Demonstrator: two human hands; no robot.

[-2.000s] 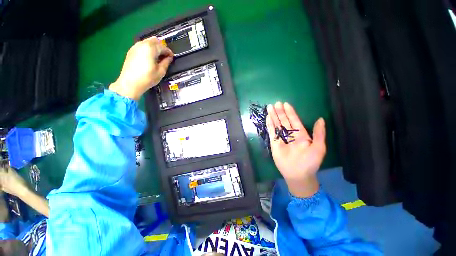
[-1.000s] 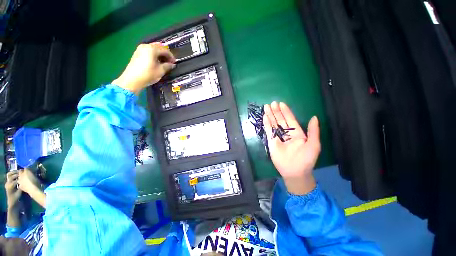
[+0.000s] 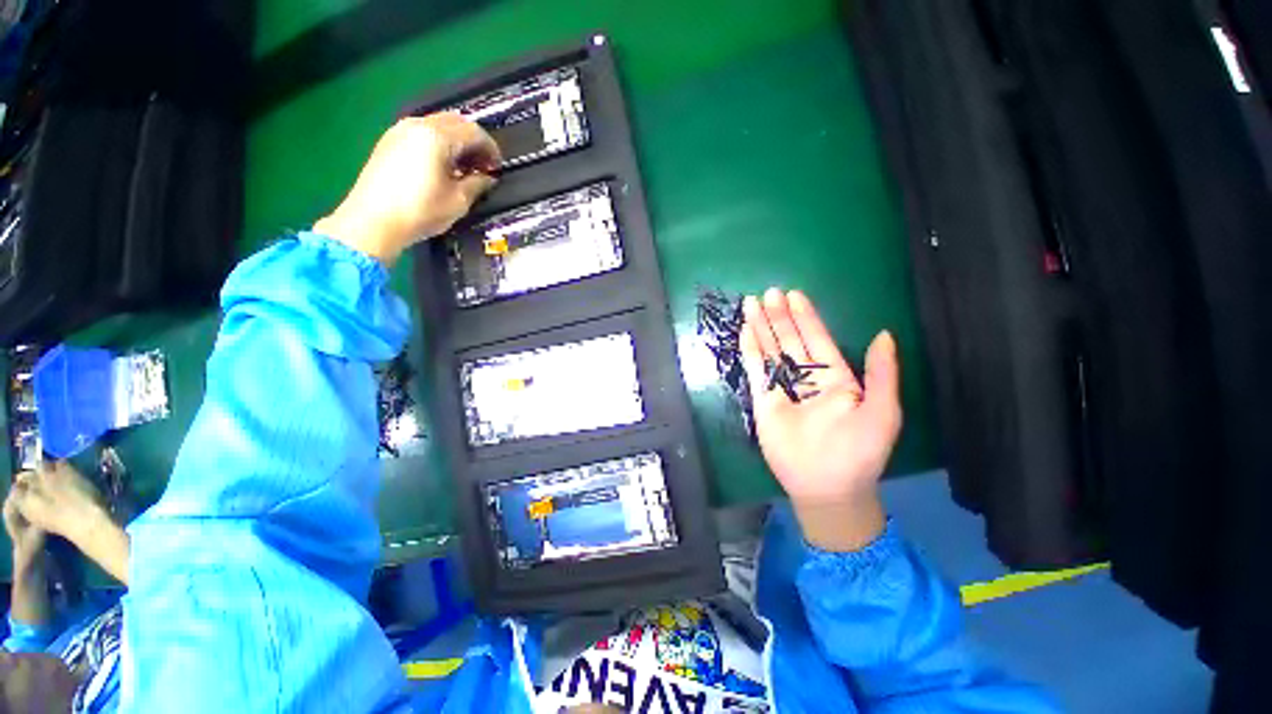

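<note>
A black foam tray [image 3: 551,314] holds phone frames in a row of slots. My left hand [image 3: 426,181] is at the far frame [image 3: 561,115], thumb and fingertips pinched at its near left edge; a thin dark bit, apparently a small black part, shows between them. My right hand [image 3: 830,419] is palm up right of the tray, holding several small black parts [image 3: 792,377] loose on the fingers. The second frame [image 3: 558,251], third frame [image 3: 572,388] and nearest frame [image 3: 586,513] lie in their slots; orange tabs show in them.
Small black parts lie in piles right [image 3: 721,335] and left [image 3: 396,405] of the tray on the green surface [image 3: 753,140]. Tall black stacks stand left [image 3: 126,209] and right [image 3: 1004,279]. Another person's hands [image 3: 67,509] are at lower left, near a blue bin [image 3: 73,400].
My left hand stays pinched at the far frame, with only slight finger movement. My right hand still holds the parts, nearly unmoved. The other person's hands have shifted at lower left.
</note>
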